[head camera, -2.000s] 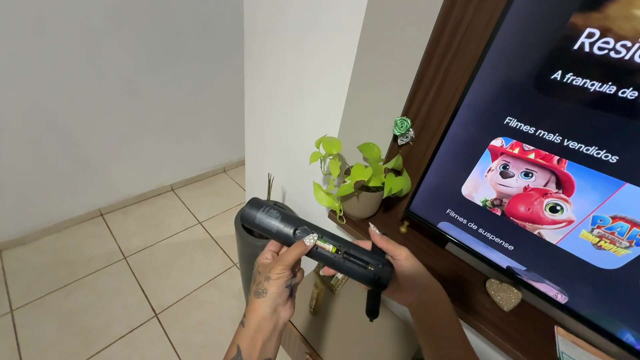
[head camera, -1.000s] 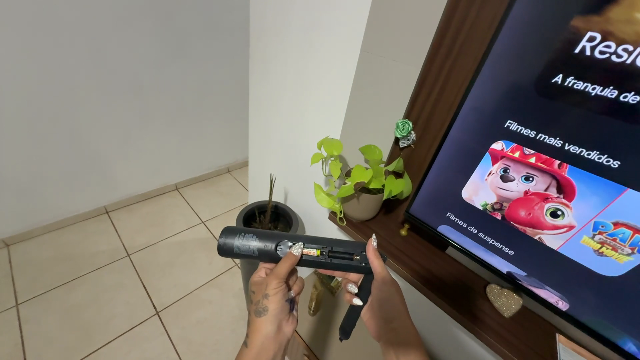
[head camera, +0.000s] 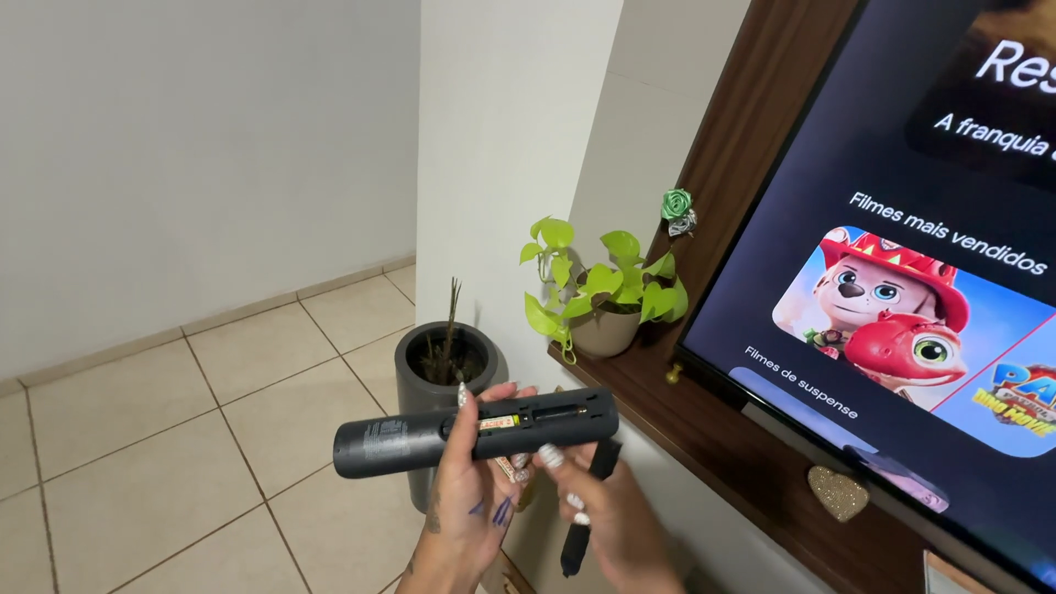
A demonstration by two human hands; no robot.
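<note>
My left hand (head camera: 466,487) holds a black remote control (head camera: 429,439), its back turned up and its battery compartment uncovered. One battery (head camera: 502,422) lies in the compartment's left part; the right part shows a bare slot with a metal contact. Another battery (head camera: 506,470) appears to rest between the fingers and palm of the left hand, partly hidden. Below the remote's right end, my right hand (head camera: 606,503) grips the black battery cover (head camera: 590,520), which hangs at a slant, apart from the remote. The right thumb is close to the remote's lower edge.
A lime-green potted plant (head camera: 606,330) stands on the dark wooden shelf (head camera: 742,487), beside a lit television (head camera: 825,289). A glittery heart (head camera: 838,493) is below the screen. On the tiled floor (head camera: 148,454), a tall dark planter (head camera: 412,400) stands against the pale wall (head camera: 503,165).
The left hand has shifted to hold the remote from below, with its thumb alongside the battery. Part of the battery compartment that showed a battery a second ago now shows a bare slot.
</note>
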